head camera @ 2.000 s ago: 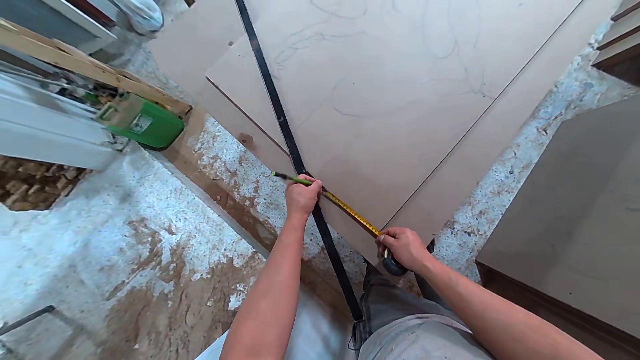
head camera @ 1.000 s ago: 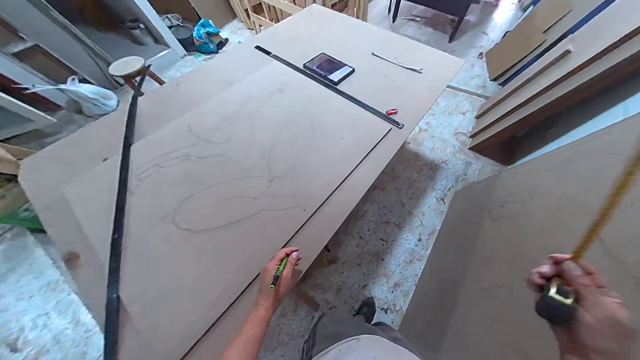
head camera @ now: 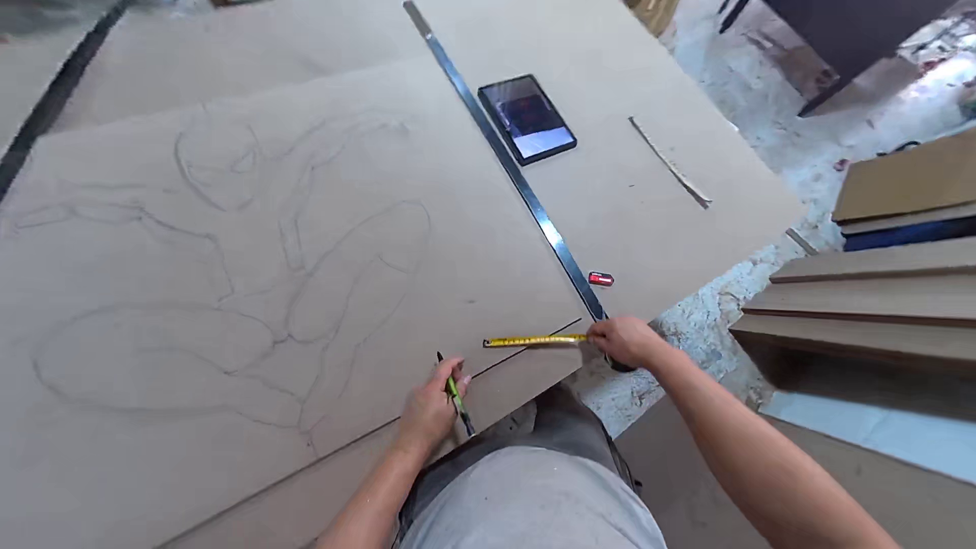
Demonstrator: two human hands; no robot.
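My left hand [head camera: 433,404] holds a green marking pen [head camera: 455,396] over the near edge of a large board [head camera: 496,252] that bears a pencil drawing of a figure. In my right hand [head camera: 625,341] is a tape measure, its case mostly hidden by the fingers. A short length of yellow tape blade [head camera: 534,341] reaches left from that hand over the board, crossing a dark line or board edge. Just beyond the right hand, the near end of a long metal straightedge [head camera: 518,179] lies on the board.
Beside the straightedge lies a tablet [head camera: 528,119]. A small red item [head camera: 601,279] and a thin strip [head camera: 671,162] rest to its right. Wooden panels [head camera: 877,293] stand at the right, beyond a gap of floor. A dark bar [head camera: 57,95] crosses the upper left.
The view has swung to the tablet's end of the table. My right hand has come from the far right with the tape measure to the board's corner; my left hand still holds the pen.
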